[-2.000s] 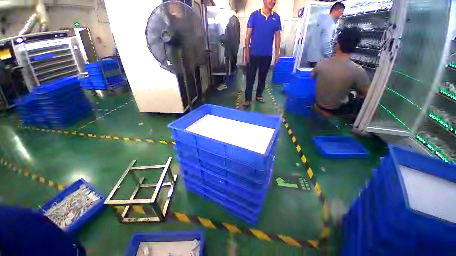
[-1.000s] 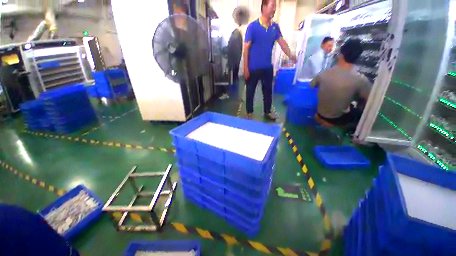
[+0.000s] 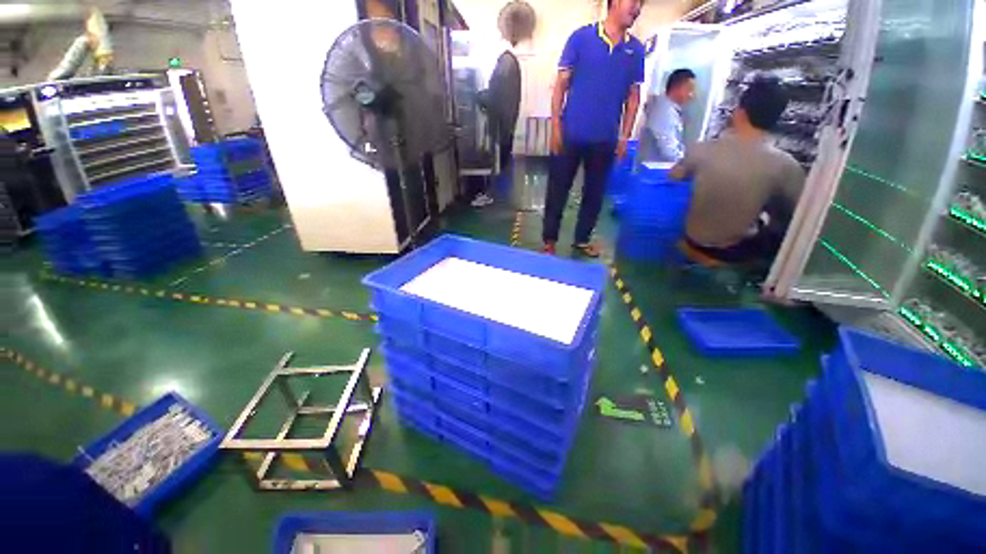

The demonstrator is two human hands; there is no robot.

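Neither of my hands is in view; a dark blue shape, perhaps my sleeve or knee, fills the bottom left corner. A tall stack of blue trays (image 3: 487, 357) stands nearest in front, with a white liner (image 3: 497, 298) in the top one. A bare metal frame stool (image 3: 283, 442) stands on the floor to its left. A blue tray (image 3: 192, 467) at the lower left holds a heap of corded white adapters (image 3: 151, 451). Another blue tray (image 3: 355, 519), cut off by the bottom edge, shows a pale liner and a small white piece at its right end.
A second tray stack (image 3: 795, 476) stands at the lower right. A single tray (image 3: 737, 330) lies near the open cabinet door (image 3: 881, 195). A person in blue (image 3: 597, 87) stands beyond; one in grey (image 3: 741, 179) sits at the cabinet. A large fan (image 3: 378, 95) stands behind.
The standing person in blue has moved closer and to the right, and the raised arm is down again. The view has shifted slightly. The trays and stool have not moved on the floor.
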